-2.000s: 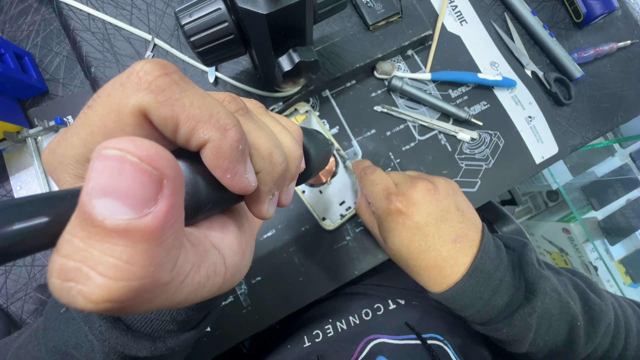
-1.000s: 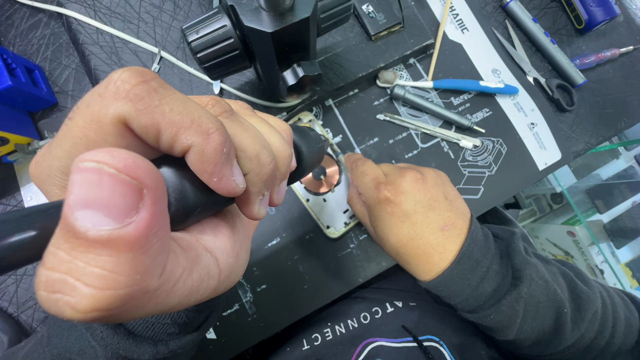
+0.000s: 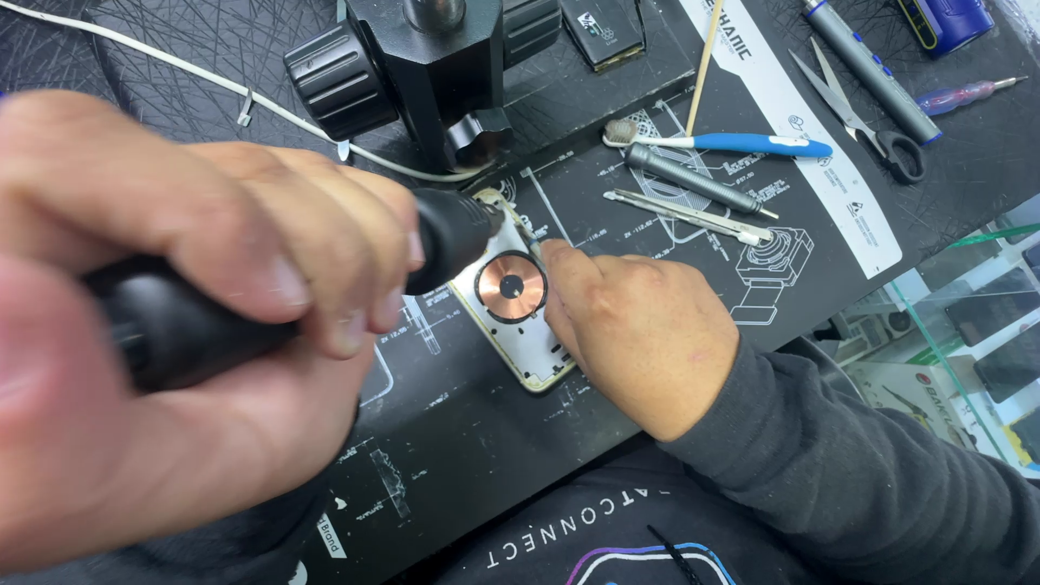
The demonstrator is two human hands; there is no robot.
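A black hot air tool handle (image 3: 203, 325) is gripped in my left hand (image 3: 219, 244), large and close to the camera. Its rounded front end (image 3: 451, 236) reaches over the upper left edge of a phone back cover (image 3: 532, 357). That cover lies tilted on the black mat, pale inside, with a round copper wireless charging coil (image 3: 512, 286) in it. At the cover's right edge is my right hand (image 3: 642, 333), fingertips pinching a thin tool (image 3: 528, 240) that is mostly hidden. The nozzle tip's distance from the cover cannot be told.
A black stand with ribbed knobs (image 3: 333, 81) rises behind the cover. Right of it lie a toothbrush (image 3: 747, 145), a grey pen-like tool (image 3: 699, 180), tweezers (image 3: 686, 218), scissors (image 3: 853, 114) and a screwdriver (image 3: 959, 97). A white cable (image 3: 203, 73) crosses the back left. Glass shelving (image 3: 934, 325) is at right.
My left hand and the black handle have shifted a little to the left relative to the cover, and more of the copper coil shows. My right hand stays at the cover's right edge.
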